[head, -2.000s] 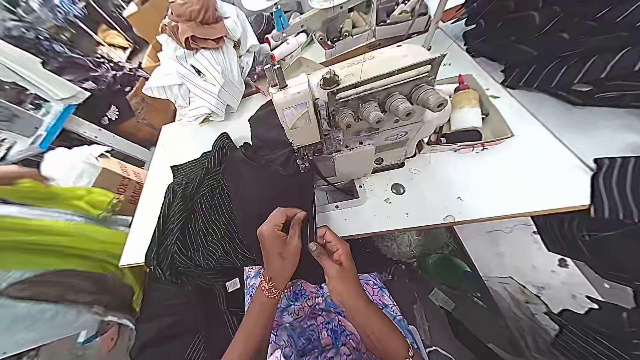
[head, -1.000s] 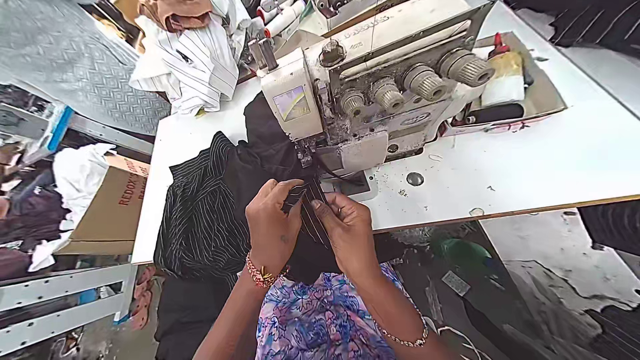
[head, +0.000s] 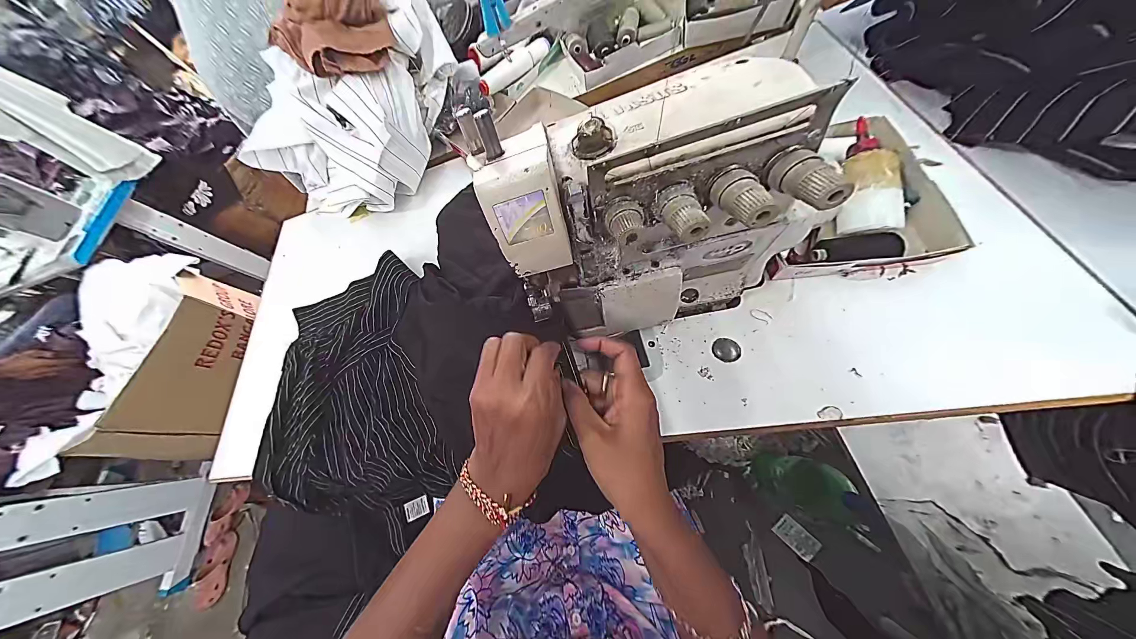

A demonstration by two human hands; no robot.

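An overlock sewing machine (head: 683, 186) stands on a white table, its presser foot (head: 538, 300) just beyond my hands. Black pinstriped cloth (head: 355, 390) and plain black cloth (head: 457, 355) lie left of the foot and drape over the table's front edge. My left hand (head: 516, 413) pinches the black cloth just in front of the foot. Close beside it, my right hand (head: 617, 413) grips the same cloth's edge between thumb and fingers. The fingertips hide part of the held edge.
An open tray (head: 941, 204) with a bottle sits right of the machine. White striped cloth (head: 342, 124) is heaped behind at left. A cardboard box (head: 169, 382) stands left of the table. Dark striped cloth (head: 1021, 80) lies at far right.
Both hands have moved closer to the presser foot than two seconds ago, still on the black cloth. The person in yellow-green at the left edge has gone from view.
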